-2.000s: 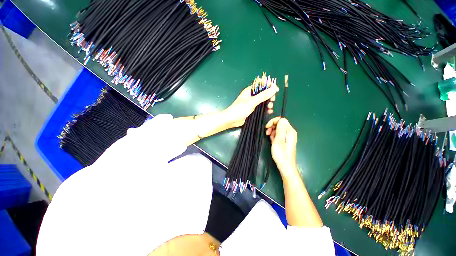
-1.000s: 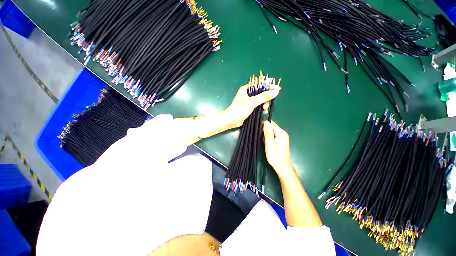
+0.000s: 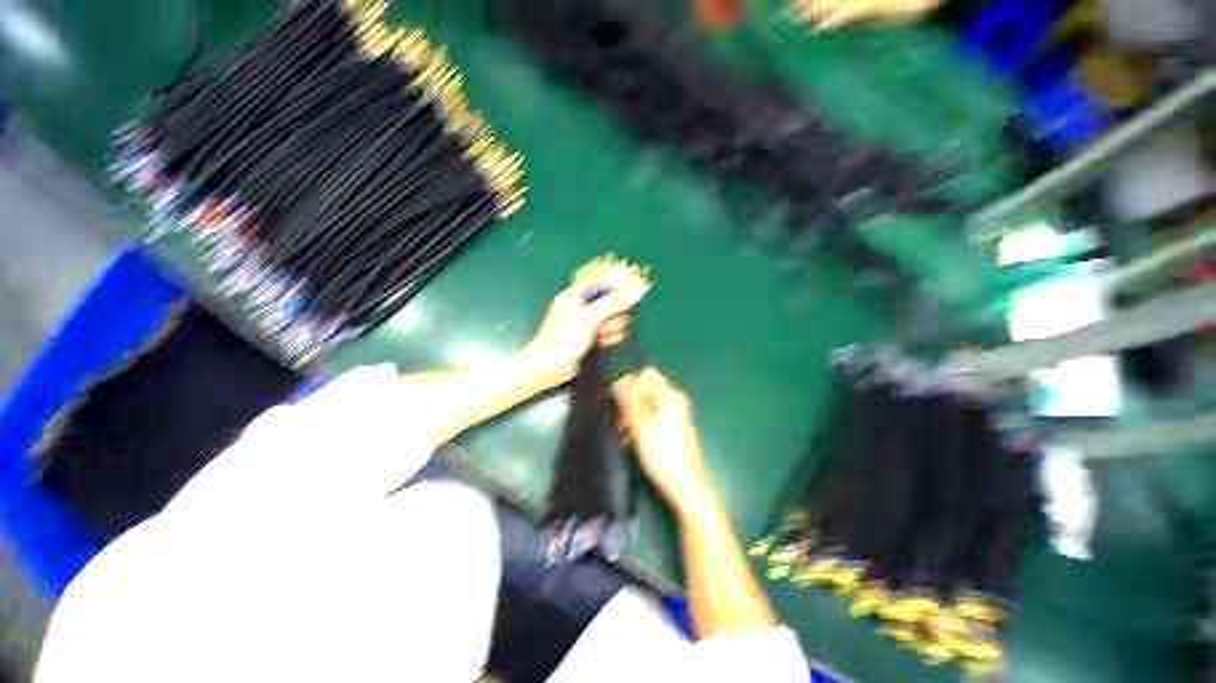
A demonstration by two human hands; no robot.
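Note:
The view is blurred. My left hand [image 3: 580,324] is closed around the upper part of a black cable bundle [image 3: 584,447]. The bundle's gold tips show above the hand, and its pale wire ends point down near the table edge. My right hand [image 3: 654,414] is beside the bundle on its right, fingers bent near the cables. Whether it grips a cable is blurred.
A left cable stack [image 3: 320,160] lies at upper left, a right cable stack [image 3: 920,487] at right beside grey metal bars [image 3: 1107,327]. Loose cables [image 3: 720,114] lie across the far table. A blue bin [image 3: 54,360] holds cables at left. A person's hand [image 3: 867,11] shows at the top.
The view has shifted and blurred, so the hands and bundle appear lower and further left. More metal bars, an orange-red item and another person's hand have come into view. My left hand still holds the bundle.

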